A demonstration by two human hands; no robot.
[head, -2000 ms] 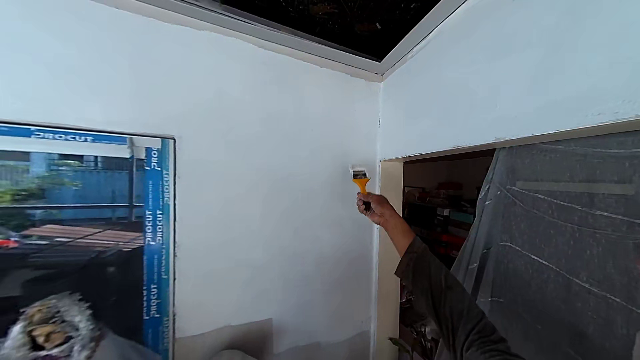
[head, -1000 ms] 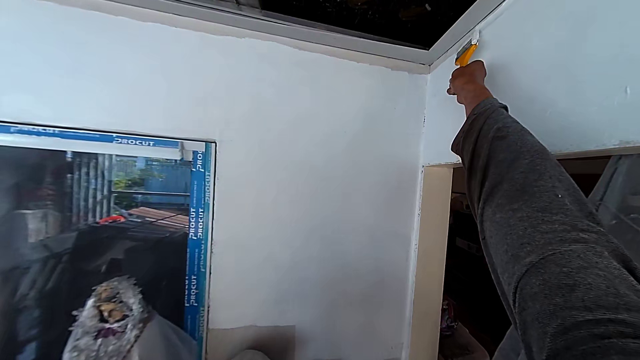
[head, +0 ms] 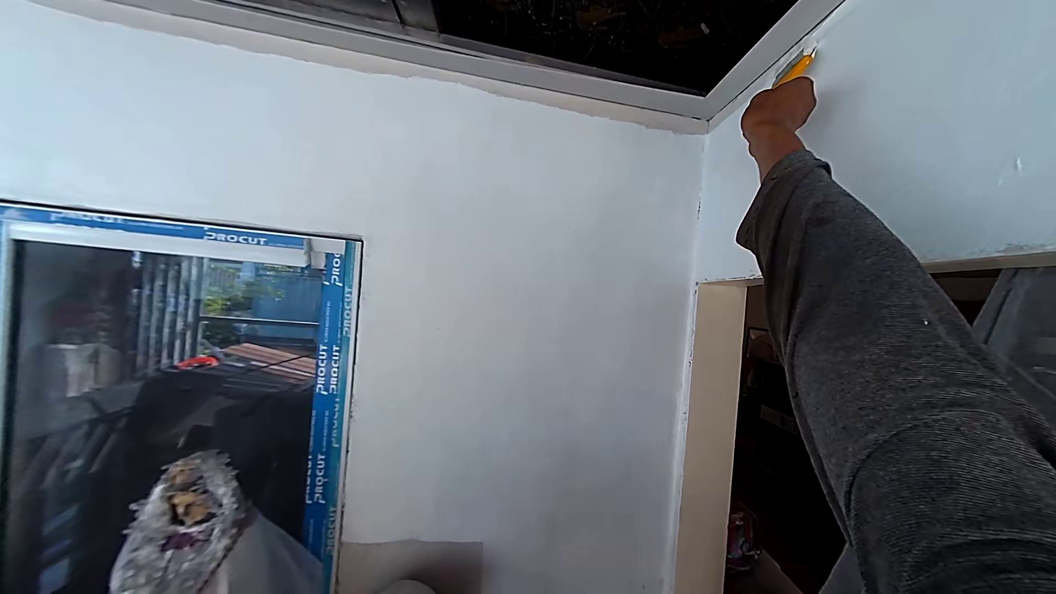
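Note:
My right hand (head: 780, 115), at the end of a raised arm in a dark grey sleeve, is closed round a paintbrush (head: 796, 69) with a yellow handle. The brush is at the top of the right-hand wall (head: 924, 124), just under the light ceiling trim (head: 763, 58) and right of the room corner. Its bristles are mostly hidden, and whether they touch the wall is hard to tell. White paint covers most of the far wall (head: 528, 313), with an uneven edge below the trim. My left hand is out of view.
A window frame (head: 334, 396) with blue printed protective film is at left. A plastic-wrapped bundle (head: 186, 528) stands before it. An opening with a cream jamb (head: 714, 412) lies below my arm, with translucent sheeting (head: 1023, 330) at right. Dark glossy panels (head: 594, 33) are overhead.
Two seconds ago the brush was low by the corner above the opening's jamb; it moved up to the right wall's top edge and remains near there. The view has shifted.

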